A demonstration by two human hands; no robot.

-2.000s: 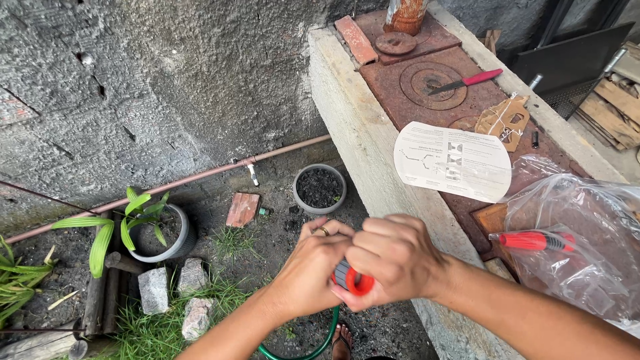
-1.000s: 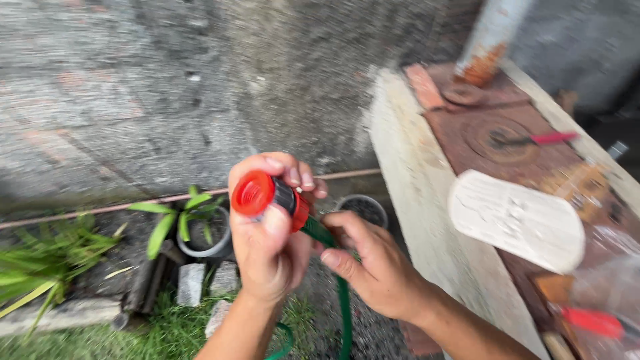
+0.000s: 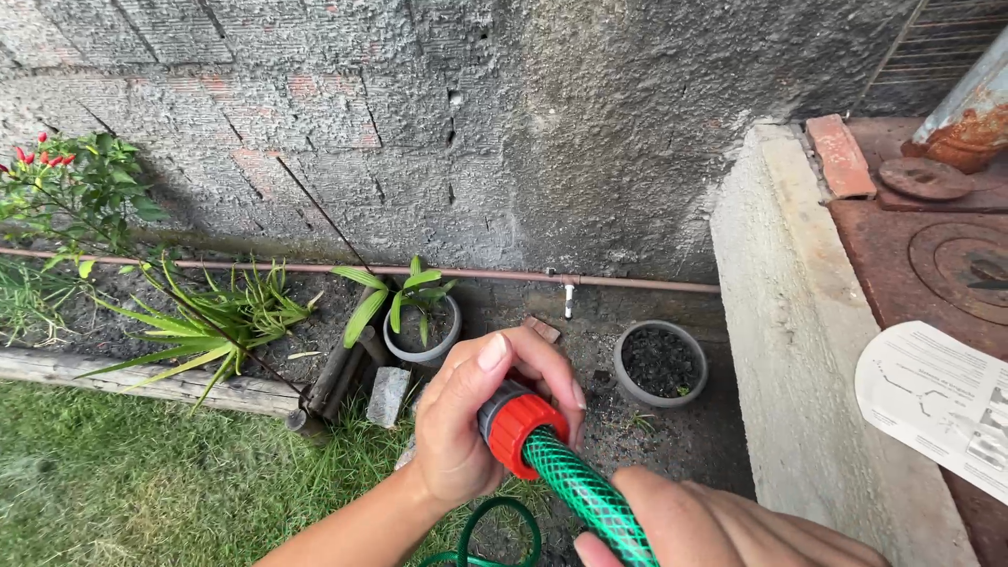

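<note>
My left hand (image 3: 472, 417) is wrapped around a grey and red plastic hose connector (image 3: 526, 429). The connector's red collar faces me, and a green braided garden hose (image 3: 587, 496) comes out of it toward the lower right. Close to the camera, my right hand (image 3: 693, 520) holds that hose a short way below the collar. The far end of the connector is hidden behind my left fingers. A loop of green hose hangs or lies lower down, between my forearms.
A concrete ledge (image 3: 819, 354) with a rusty stove top (image 3: 874, 276) and a printed leaflet (image 3: 929, 394) stands at right. Along the rough wall runs a pipe (image 3: 488, 274) with a white outlet (image 3: 568, 302). Pots (image 3: 661, 402) (image 3: 433, 354) and a log border (image 3: 157, 383) are below.
The view has swung left. The connector's red open end faced the camera a second ago; now its collar and hose side face it. My right hand has come nearer the camera along the hose.
</note>
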